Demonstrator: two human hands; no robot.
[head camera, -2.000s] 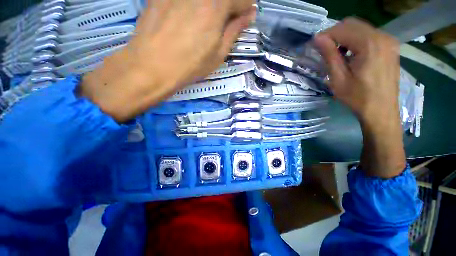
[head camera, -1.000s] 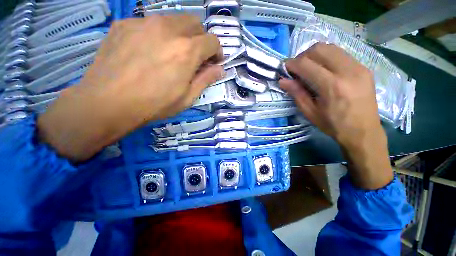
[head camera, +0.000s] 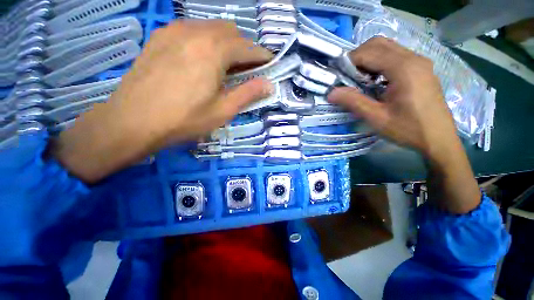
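Note:
My left hand (head camera: 193, 88) and my right hand (head camera: 398, 94) face each other over the stacked watches. Between them are two tilted strapped watches (head camera: 316, 78), one above the other. My right fingers grip them at the right; my left thumb and fingers pinch the pale straps (head camera: 263, 70) at the left. The strap ends are partly hidden by my fingers. Below lies a fanned stack of strapped watches (head camera: 282, 142). Several bare watch bodies (head camera: 239, 194) lie back up in the front pockets of the blue compartment tray (head camera: 266, 215).
Another fanned row of strapped watches (head camera: 88, 55) lies at the left. A clear strap bag (head camera: 462, 88) with pale straps lies right of the tray on the green bench (head camera: 515, 129). A cardboard box (head camera: 357, 225) stands below the bench edge.
The hands came together at the watches, the right one moving in from the right. Since one second ago, the held watches have tilted and spread slightly apart. The view has shifted a little.

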